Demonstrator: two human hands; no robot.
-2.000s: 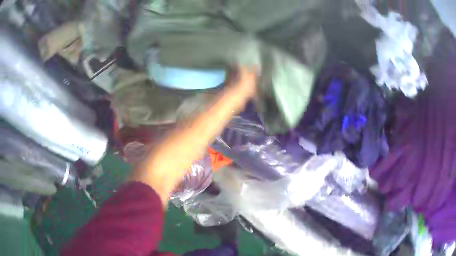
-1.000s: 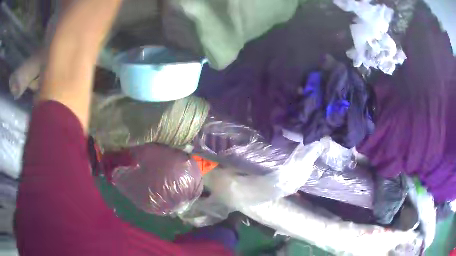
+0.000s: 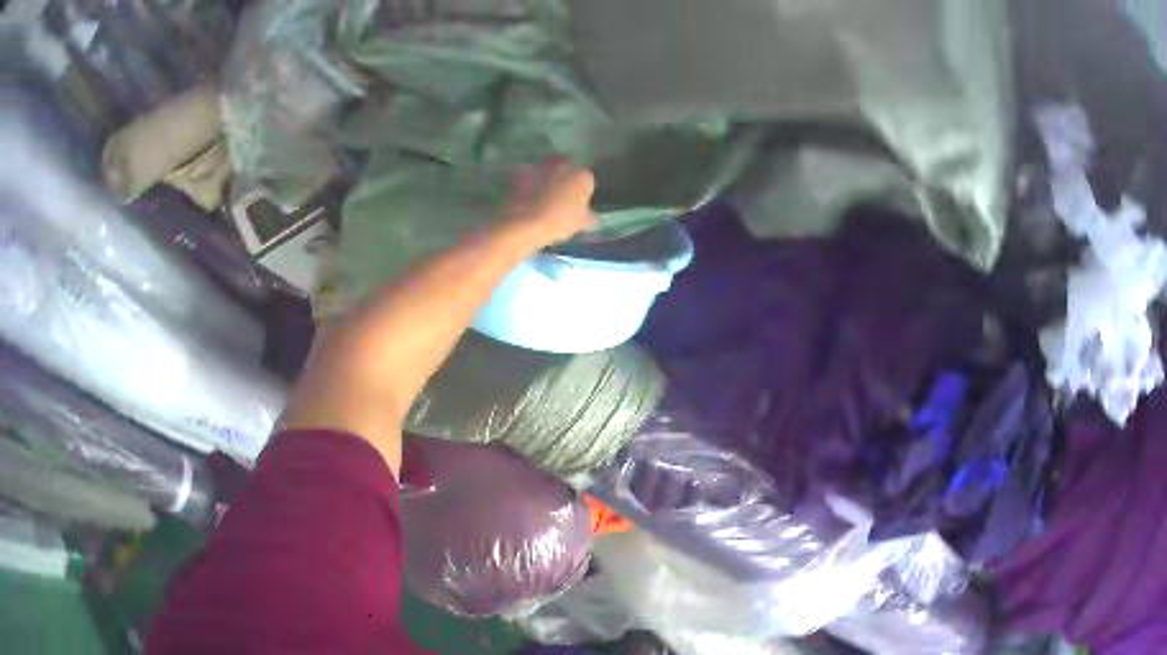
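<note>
My left hand reaches up from the lower left in a dark red sleeve. Its blurred fingers are curled on the edge of a grey-green sack, just above a light blue basin. The sack lies crumpled, with folds on both sides of the hand. A larger, smoother grey-green sack part spreads at the top, its corner hanging down at the right. The fingertips are partly hidden. My right hand is not in view.
Film-covered green and mauve bundles lie below the basin. Clear-wrapped rolls lie at the left. Dark purple fabric, crumpled clear plastic and white crumpled plastic lie at the right.
My left hand moved off past the upper left, then came back to the sack above the basin. The sack folds now spread wider around it. The view has shifted, so the basin sits lower.
</note>
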